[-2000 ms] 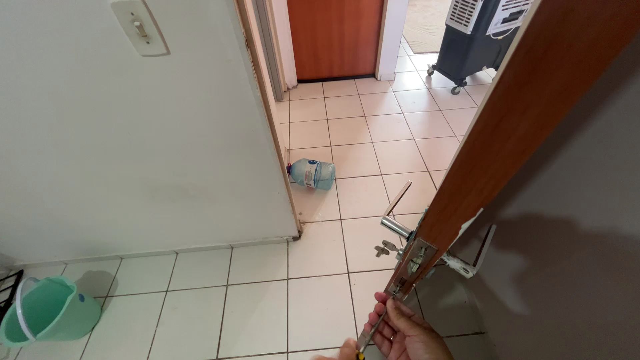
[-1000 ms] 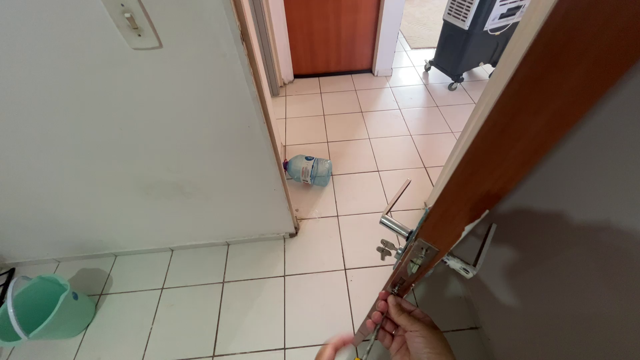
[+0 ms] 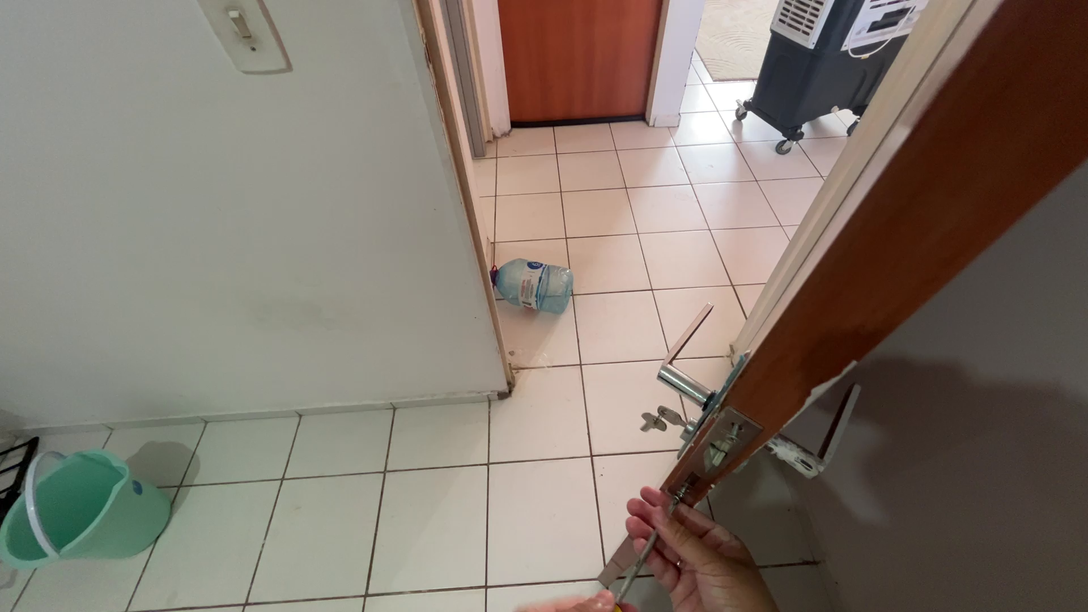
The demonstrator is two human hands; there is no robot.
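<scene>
A wooden door stands edge-on at the right, with a metal mortise lock in its edge. A lever handle and keys stick out on its left side, another lever handle on its right. Below the lock, my right hand pinches the shaft of a screwdriver near its tip, which meets the door edge. At the bottom border my left hand is at the screwdriver's yellow handle, mostly out of view. A flat metal strip lies along the door edge behind the shaft.
A green bucket stands on the tiled floor at lower left. A large plastic bottle lies by the wall's end. Farther off stand a closed wooden door and a wheeled air cooler. A light switch is on the wall.
My left hand has shifted at the screwdriver's handle. My right hand stays at the door edge, below the lock.
</scene>
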